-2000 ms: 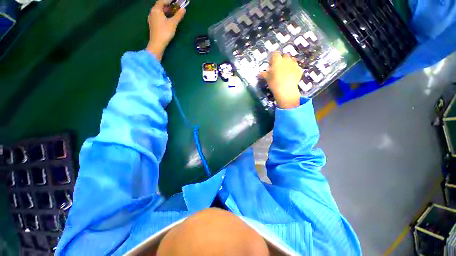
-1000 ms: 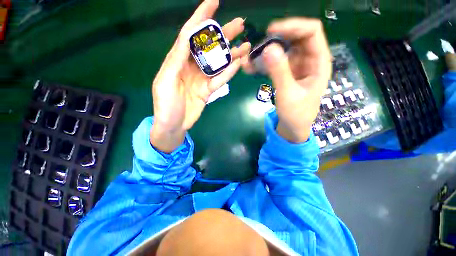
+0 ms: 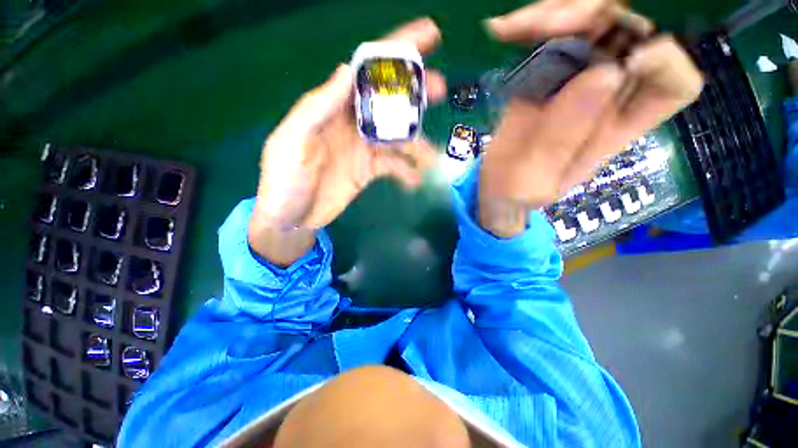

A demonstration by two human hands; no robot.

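Note:
My left hand (image 3: pixel 319 162) holds a white-rimmed rounded watch housing (image 3: pixel 389 98) between its fingers, open side up, with gold-yellow and white parts inside. My right hand (image 3: pixel 582 122) is raised to its right and blurred, and holds a dark rounded-square plate (image 3: pixel 551 70), likely a display module. The plate and the housing are apart. The hand hides part of the clear blister tray (image 3: pixel 669 203) behind it, which holds dark pieces with white L-shaped patches.
A black tray (image 3: pixel 197 175) with housings in many pockets lies at the left. A second small housing (image 3: pixel 462 141) and a small dark part (image 3: pixel 465 96) lie on the green mat. Another black ribbed tray (image 3: pixel 731 140) and a blue sleeve are at the far right.
Both hands have come together from the far bench and the clear tray. In the last second my right hand moved away rightward with the plate, while the left tilted the housing more upright.

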